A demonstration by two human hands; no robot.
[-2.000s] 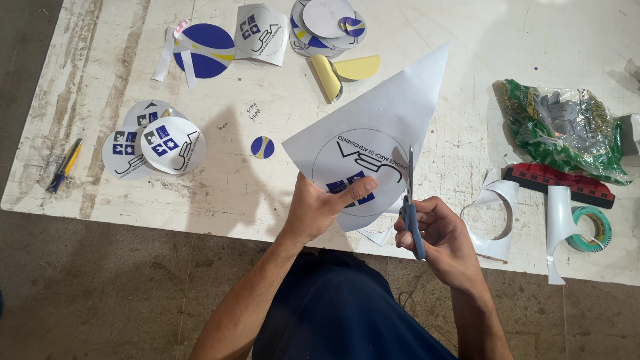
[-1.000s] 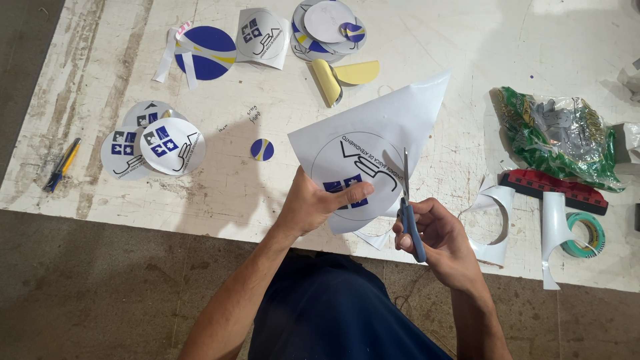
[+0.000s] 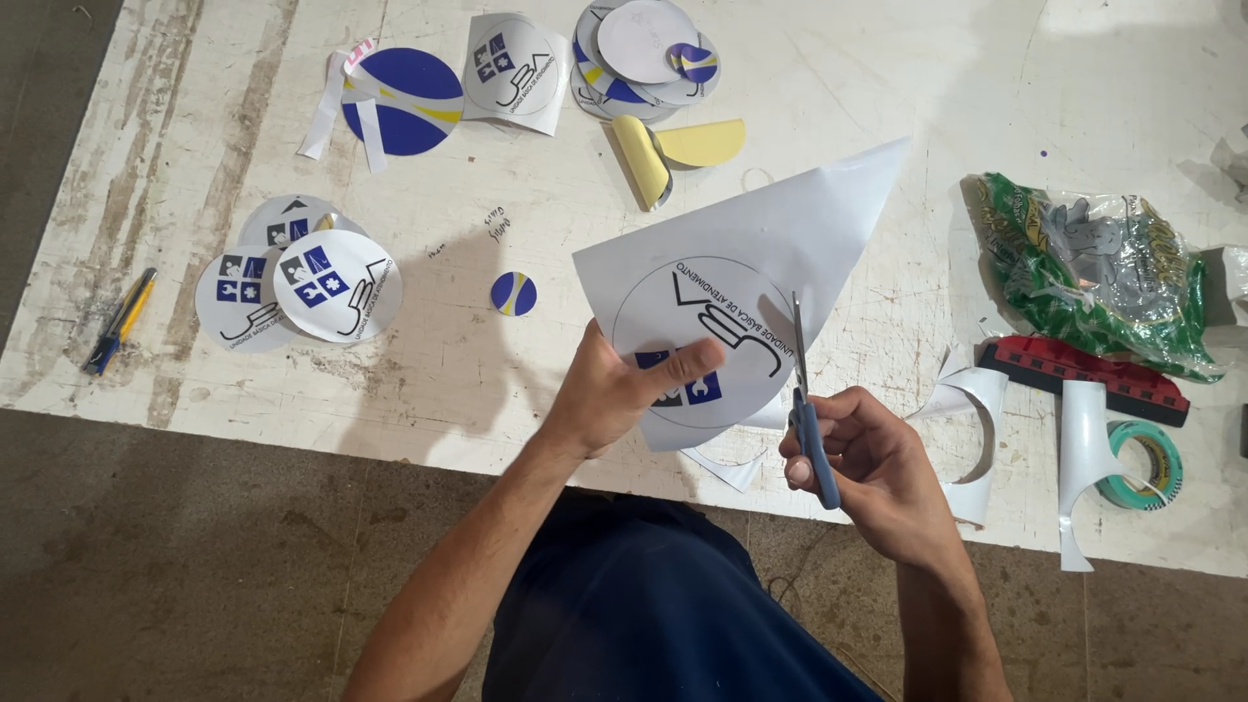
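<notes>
My left hand [image 3: 624, 385] grips a white printed sheet [image 3: 731, 234] by its lower left part, thumb on top over the blue squares. The sheet bears a circle outline with a logo and lettering. In my right hand [image 3: 868, 468] is a pair of scissors with blue handles [image 3: 815, 453]. Their blades point up and lie at the right side of the circle outline; whether they are fully closed is hard to tell. The sheet's upper right corner rises to a point. My left fingers are hidden beneath the sheet.
Round printed stickers [image 3: 336, 286] and a utility knife [image 3: 121, 322] lie at the left. Stacked discs [image 3: 648, 44] and a yellow-backed piece [image 3: 702, 142] lie beyond the sheet. At the right are a green plastic bag [image 3: 1092, 263], a red-and-black tool [image 3: 1082, 375], green tape [image 3: 1160, 466] and an offcut [image 3: 1080, 429].
The sheet has turned and shifted slightly in my left hand. Both hands remain in nearly the same place, with the scissors still in my right hand.
</notes>
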